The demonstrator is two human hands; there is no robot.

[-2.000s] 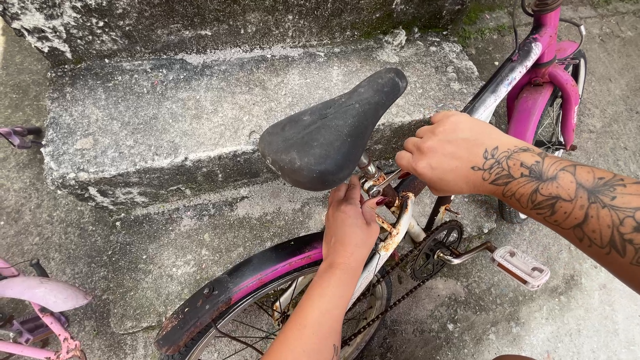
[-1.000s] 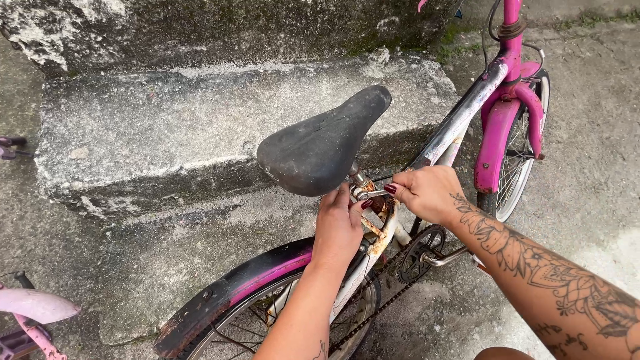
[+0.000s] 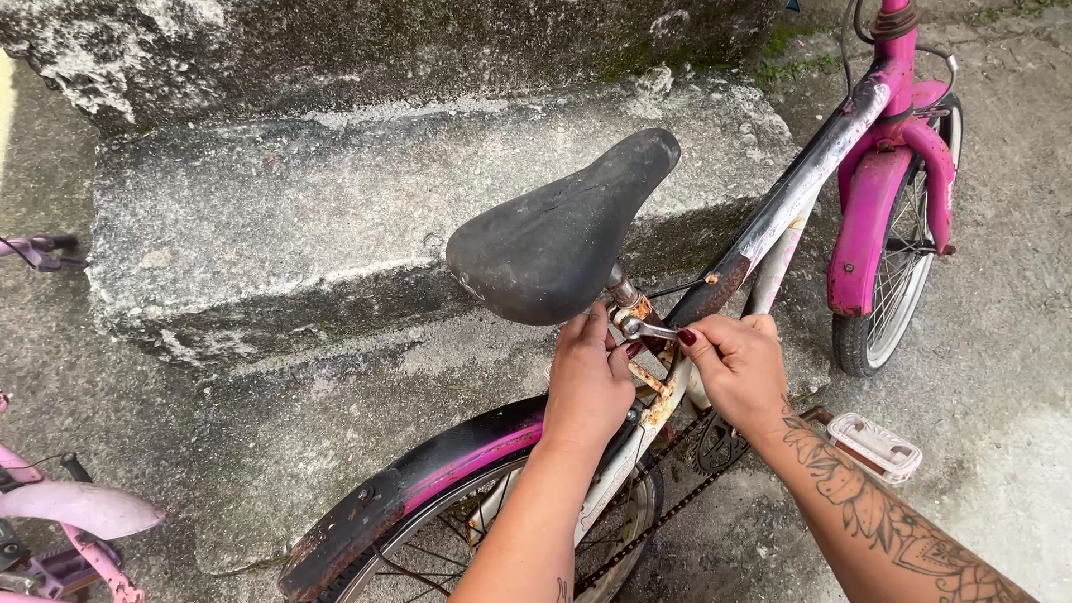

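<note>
A black bicycle saddle point(image 3: 563, 234) sits on a metal seat post point(image 3: 621, 286) above the rusty seat clamp point(image 3: 638, 311). The head of a metal wrench point(image 3: 656, 332) is on the bolt at this clamp. My right hand point(image 3: 737, 368) grips the wrench's far end, thumb on top, just right of the clamp. Beside the clamp's left side is my left hand point(image 3: 590, 368), its fingertips at the bolt and wrench head; what they hold, if anything, is hidden. The worn white and black frame tube point(image 3: 775, 213) runs from the clamp up to the pink front fork point(image 3: 934, 159).
Weathered concrete steps point(image 3: 276, 218) stand close on the bicycle's left side. The rear mudguard point(image 3: 444, 465) and chain point(image 3: 645, 536) lie near my forearms. A white pedal point(image 3: 875, 448) sticks out below my right wrist. Part of a pink bicycle point(image 3: 84, 507) shows at the lower left.
My right hand has swung from above and right of the clamp down to below its level, turning the wrench with it. My left hand has stayed at the clamp.
</note>
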